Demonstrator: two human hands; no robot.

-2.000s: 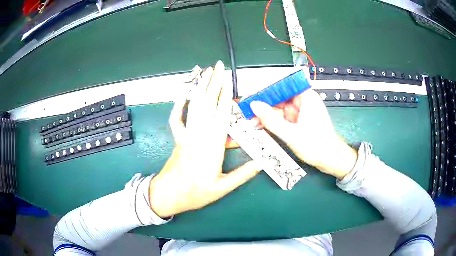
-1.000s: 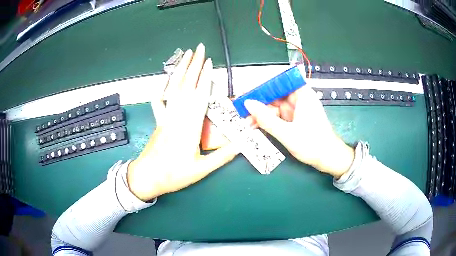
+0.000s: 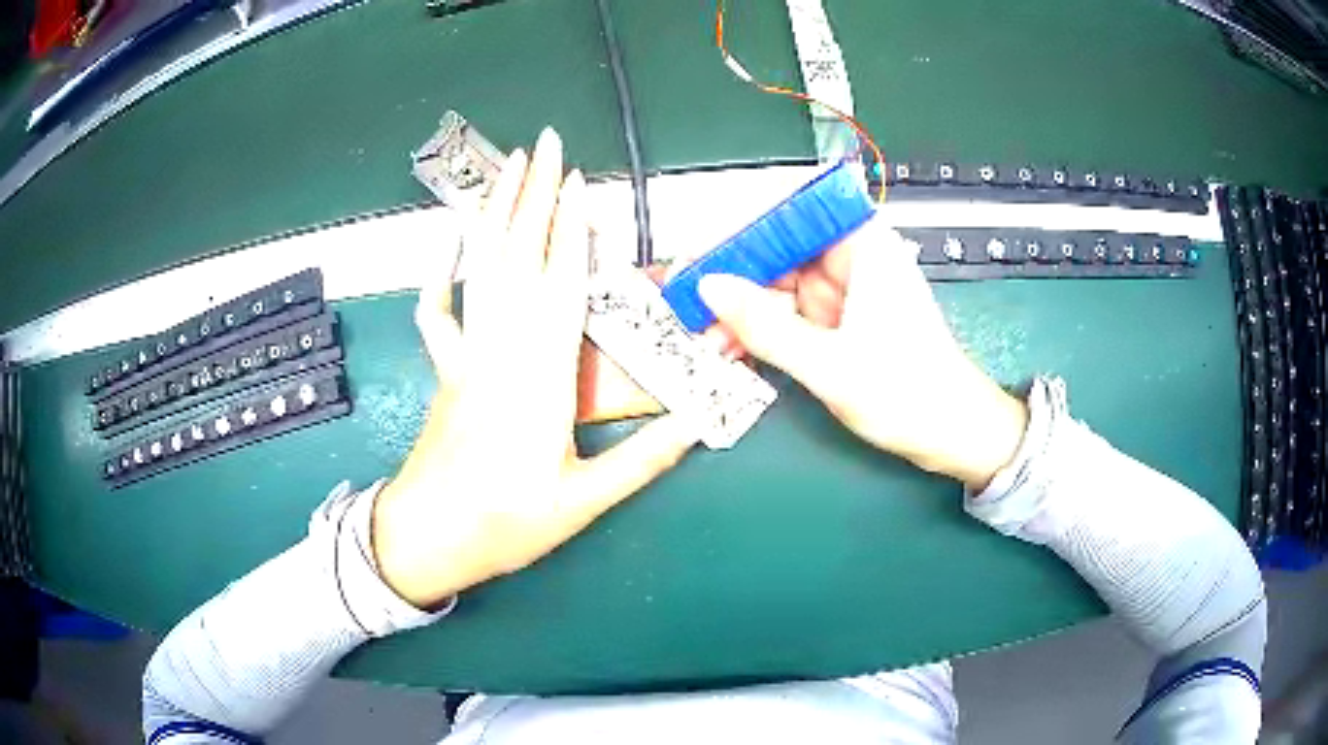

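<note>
A pale grey strip module lies slanted from the back left to the front right, over an orange-brown base plate. My left hand lies over its middle and grips it, with the thumb near its front end. Its far end sticks out beyond my fingertips. My right hand holds a bright blue test probe block, whose lower end is at the strip's right edge. Whether it touches the strip I cannot tell. A thin red-orange wire runs from the block's upper end. The plate is mostly hidden.
Black dotted strip modules lie at the left, and two more at the right. Many stand packed at the far right, some at the far left edge. A black cable runs back from the plate. A pale strip lies behind my right hand.
The strip module has slid up and to the left across the plate, so more of its far end shows and less of its front end. My right hand still holds the blue block against or near it.
</note>
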